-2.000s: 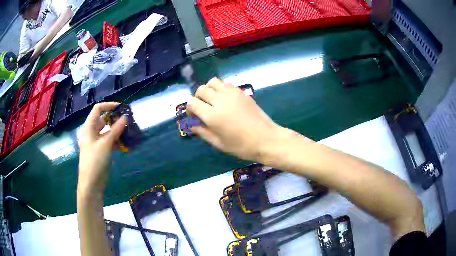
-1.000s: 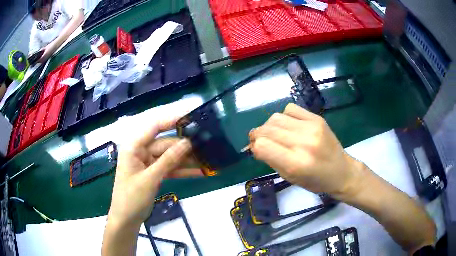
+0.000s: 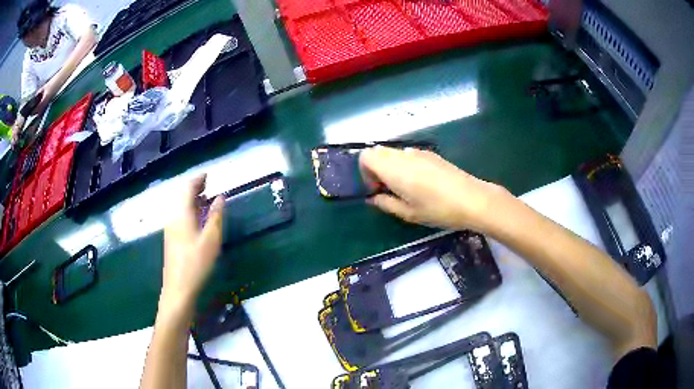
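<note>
My left hand (image 3: pixel 190 247) is at the left end of a black phone middle frame (image 3: pixel 283 199) on the green belt. Its thumb and a finger are apart and hide that end. My right hand (image 3: pixel 415 186) is closed on a second middle frame (image 3: pixel 340 173) over the belt. Its solid end with orange-yellow edging points left, and my hand hides much of the rest. Stacked frames (image 3: pixel 365 300) lie overlapping on the white sheet (image 3: pixel 297 319). More frames (image 3: pixel 487 365) lie at the near edge, and crossed frames (image 3: pixel 255 342) lie at lower left.
One frame (image 3: pixel 74 275) is on the belt (image 3: pixel 152 270) at far left, another dark one (image 3: pixel 563 95) at upper right. A single frame (image 3: pixel 624 220) lies at the right edge. Beyond are red trays (image 3: pixel 411 34) and a black tray (image 3: pixel 228 91) with a plastic bag (image 3: pixel 152 118). A person sits at upper left.
The frame my hands held raised is now low at the belt by my left hand, whose fingers have spread. My right hand has moved left onto another frame. The far-left frame has shifted left.
</note>
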